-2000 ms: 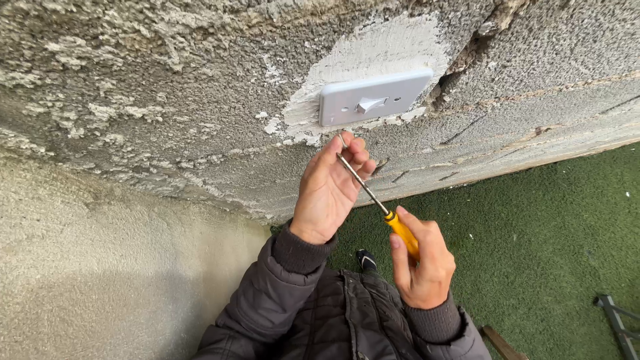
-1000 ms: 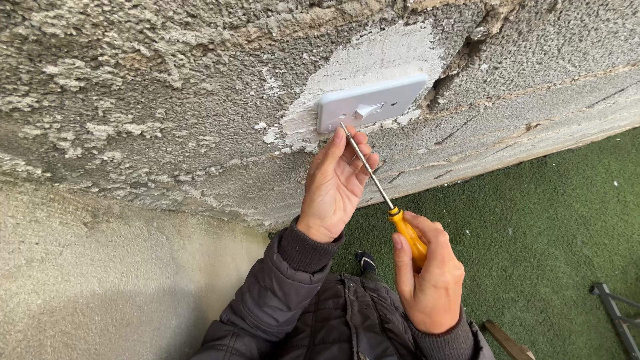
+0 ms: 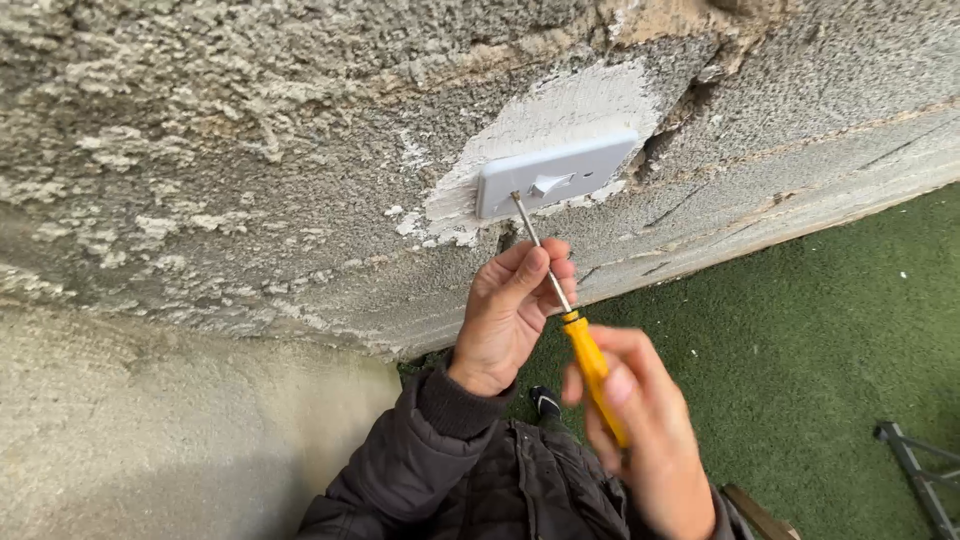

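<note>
A white light switch plate [image 3: 559,174] with a rocker in its middle is mounted on a patch of white plaster. The tip of a screwdriver [image 3: 596,375] with a yellow handle meets a screw at the plate's left hole; the right hole shows as a dark spot. My left hand [image 3: 506,315] pinches the metal shaft between thumb and fingers, below the plate. Around the yellow handle are the fingers of my right hand [image 3: 649,420], slightly blurred.
The rough block wall [image 3: 285,150] has a broken, open joint right of the plate. A smoother wall [image 3: 150,420] meets it at the left. Green artificial turf [image 3: 810,345] lies below, with a metal frame [image 3: 915,480] and a wooden piece [image 3: 757,514] at the lower right.
The screwdriver's tip has gone from my left fingertips below the plate up to its left hole. My left fingers now hold the shaft farther from the tip.
</note>
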